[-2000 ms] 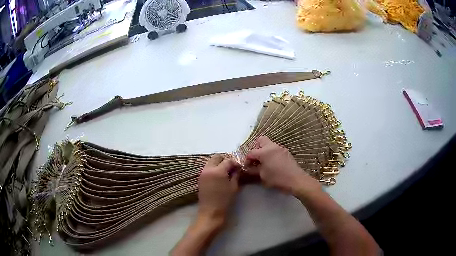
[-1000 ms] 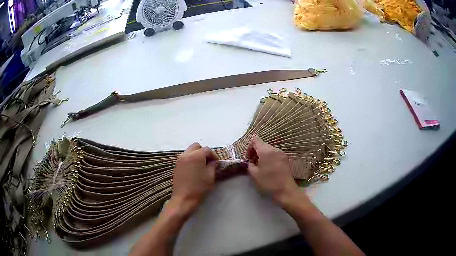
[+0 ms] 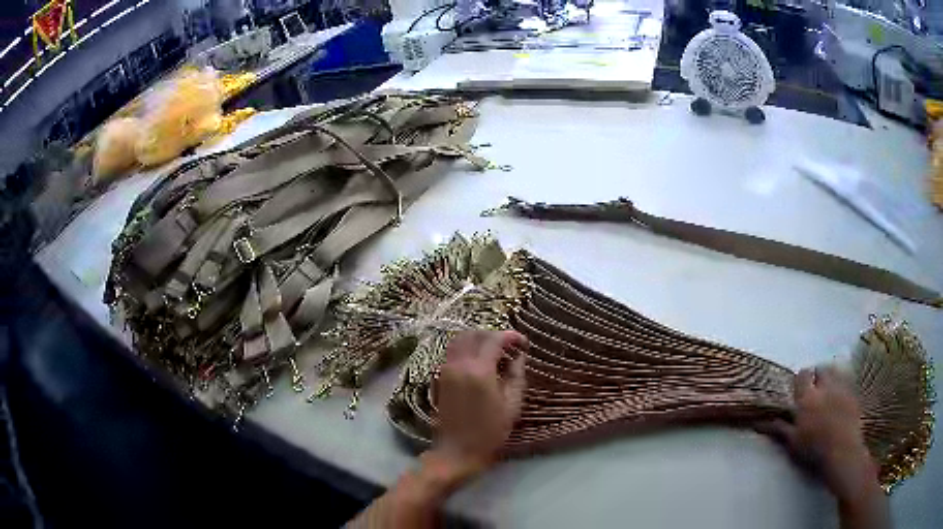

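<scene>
The tied strap bundle (image 3: 641, 362) lies across the table, tan bands side by side, with gold hooks fanned out at both ends. A thin whitish tie (image 3: 424, 322) lies across its left end. My left hand (image 3: 478, 398) is over the bundle just right of that end, fingers curled; whether they grip anything is unclear. My right hand (image 3: 830, 426) is closed around the narrow waist near the right fan and hides the tie there. A single strap (image 3: 744, 246) lies apart beyond the bundle, its right end near the picture's edge.
A loose heap of straps (image 3: 279, 207) lies at the left. Yellow-orange pieces in clear bags (image 3: 165, 124) sit behind it. A white fan (image 3: 728, 67) stands at the far side, and a folded white sheet (image 3: 856, 205) lies at the right. The table edge curves along the lower left.
The view has swung left, showing the whole heap. My left hand has moved away from the waist to near the bundle's left end. My right hand now grips the waist.
</scene>
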